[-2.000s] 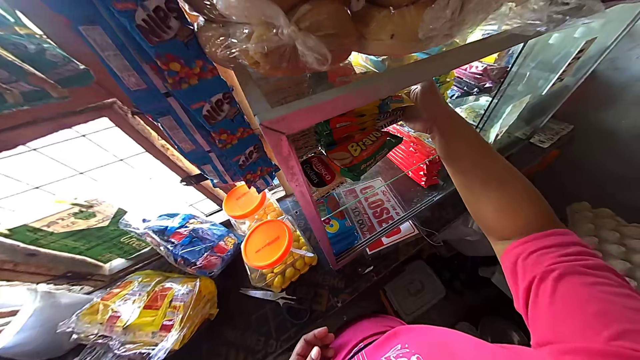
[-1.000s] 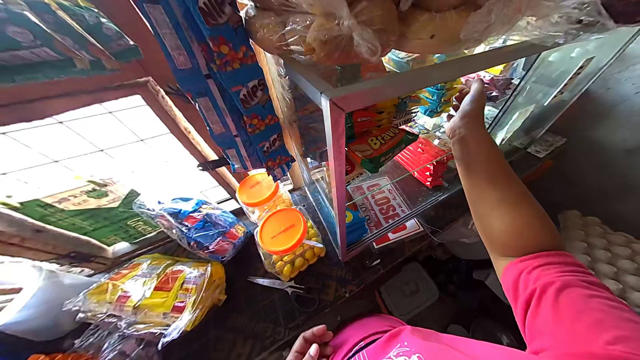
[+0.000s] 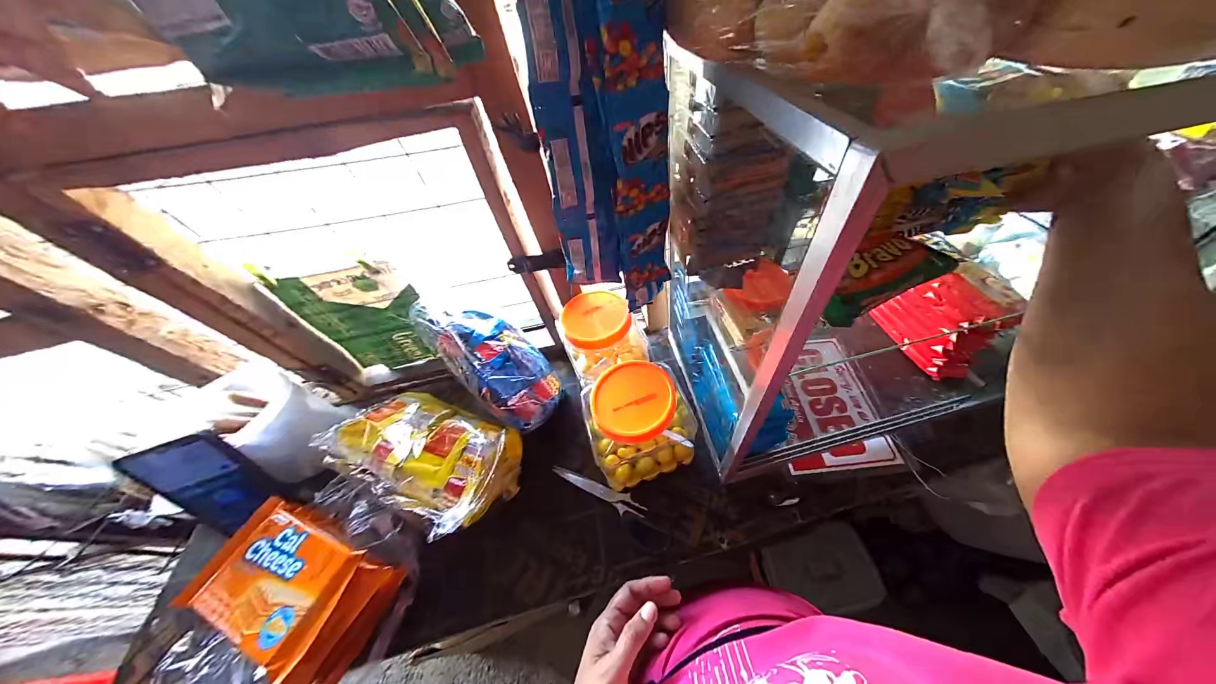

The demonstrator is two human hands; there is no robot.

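Note:
My left hand (image 3: pixel 632 627) rests low in the middle beside my pink-clad lap, its fingers loosely bent and nothing seen in it. From the right edge my right forearm (image 3: pixel 1092 323) reaches up to the glass display case (image 3: pixel 826 294); the hand is blurred and mostly hidden at the top rail, so what it holds cannot be told. Near it in the case are a green Bravo packet (image 3: pixel 883 271) and a stack of red packets (image 3: pixel 940 323). Two clear jars with orange lids (image 3: pixel 634 402) stand left of the case, the front one holding yellow round pieces. Scissors (image 3: pixel 598 489) lie beside it.
Bagged yellow packets (image 3: pixel 427 456), bagged blue packets (image 3: pixel 503 366), orange Cal Cheese packs (image 3: pixel 285 589) and a dark-screened device (image 3: pixel 204 480) lie at the left. Blue Nips packets (image 3: pixel 641 142) hang above the jars. Filled plastic bags (image 3: pixel 855 33) sit atop the case.
The view has swung left, bringing the orange packs and the dark-screened device into sight. My right hand, visible above the red packets one second ago, is now mostly hidden at the top rail.

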